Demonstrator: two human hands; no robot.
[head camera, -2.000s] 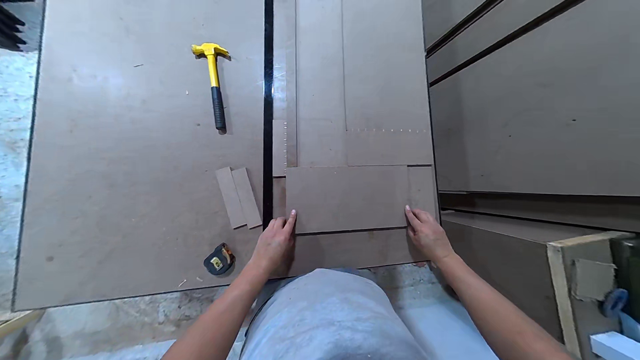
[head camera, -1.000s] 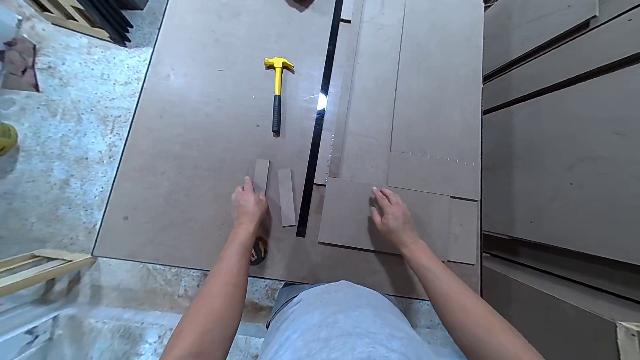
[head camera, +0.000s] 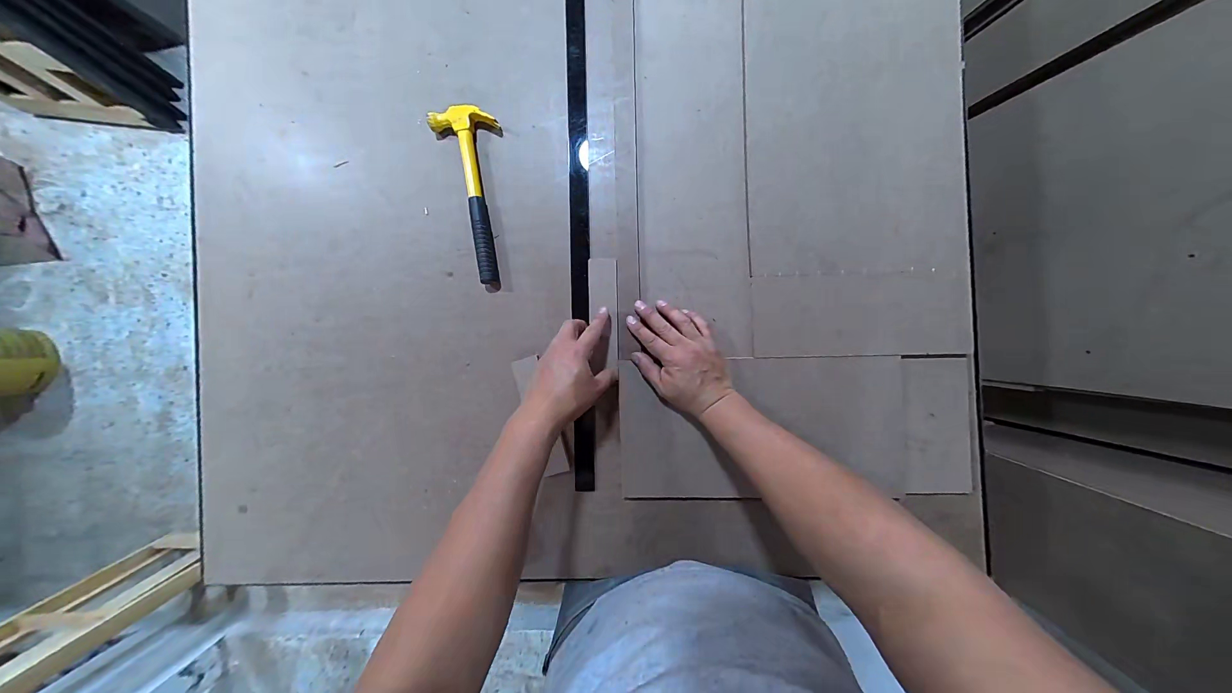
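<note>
My left hand (head camera: 570, 373) grips the lower part of a narrow board strip (head camera: 603, 284), which lies upright in view along the right side of a black metal bar (head camera: 578, 241). My right hand (head camera: 681, 358) lies palm down with spread fingers, just right of that strip, across the top left corner of a rectangular board piece (head camera: 808, 423). A smaller board piece (head camera: 936, 433) adjoins it on the right. Another short strip (head camera: 556, 460) is partly hidden under my left hand and wrist. Up and left, a claw hammer (head camera: 472, 192) with a yellow head and black grip lies on the sheet.
Long board panels (head camera: 852, 135) lie beyond the rectangular piece. The large brown sheet (head camera: 318, 385) carries everything. Stacked sheets (head camera: 1107, 241) stand on the right. On the floor at left are a yellow round object (head camera: 27, 362) and a wooden frame (head camera: 106, 611).
My left hand has moved right, to the black bar, with one of the two strips that lay left of it. My right hand has shifted to the rectangular piece's top left corner. The view has shifted.
</note>
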